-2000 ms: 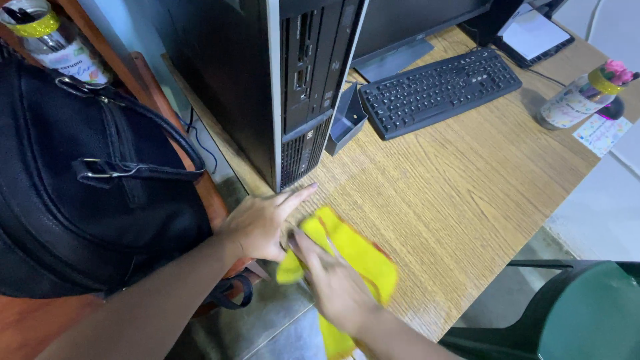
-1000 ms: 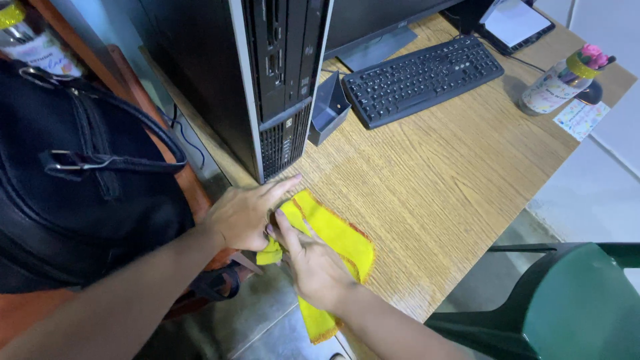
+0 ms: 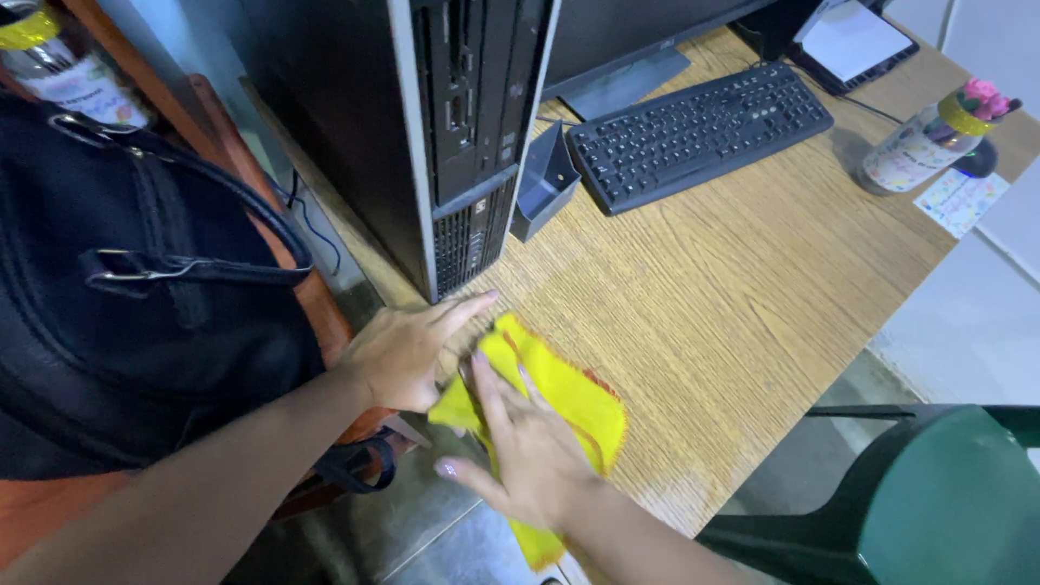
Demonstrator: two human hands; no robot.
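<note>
A yellow cloth with red-orange stitched edging (image 3: pixel 577 398) lies on the near corner of the wood-grain desk (image 3: pixel 699 325), and part of it hangs over the edge. Flat on the cloth, with fingers spread, rests my right hand (image 3: pixel 528 455). My left hand (image 3: pixel 406 349) is at the desk's corner, by the foot of the black computer tower (image 3: pixel 479 162); its fingers are partly spread and it grips nothing that I can see. The cloth's left corner touches or nearly touches the left palm; the exact contact is hidden.
Behind are a small dark open box (image 3: pixel 544 191), a black keyboard (image 3: pixel 699 130) and a monitor (image 3: pixel 634 32). A decorated jar (image 3: pixel 918 150) holds pens at the right. A dark handbag (image 3: pixel 138 325) sits on an orange chair at the left. A green plastic chair (image 3: pixel 951 504) stands at the lower right.
The right hand's fingers have spread out on the cloth, and its thumb now sticks out to the left. The cloth has shifted and refolded slightly under it. The left hand stays near the tower's foot.
</note>
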